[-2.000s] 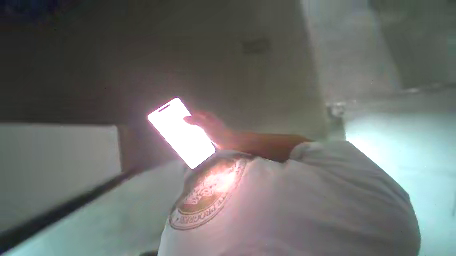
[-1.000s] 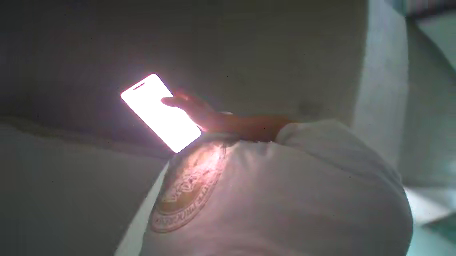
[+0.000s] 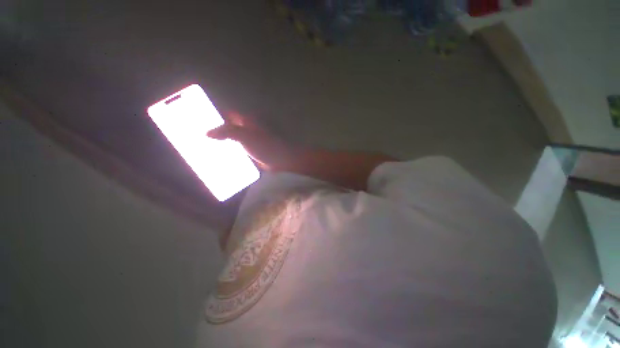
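A smartphone (image 3: 197, 153) with a glaring white screen is tilted left of the picture's middle, its dark slot at the upper left end. My right hand (image 3: 238, 139) is shut on its right edge, with the thumb over the screen. The fingers behind the phone are mostly hidden, and the hand is dim and blurred. My forearm runs right into a white sleeve. My left hand is not in view.
My white shirt (image 3: 387, 258) with a round emblem fills the lower middle. Blurred clear-bluish items (image 3: 340, 17) lie at the top edge, beside a red thing (image 3: 484, 7). A brown strip (image 3: 523, 78) runs down the right. A pale band slants along the left.
The phone and my right hand have shifted left and slightly up in the picture. The background has swung round, bringing the bluish items, red thing and brown strip into view.
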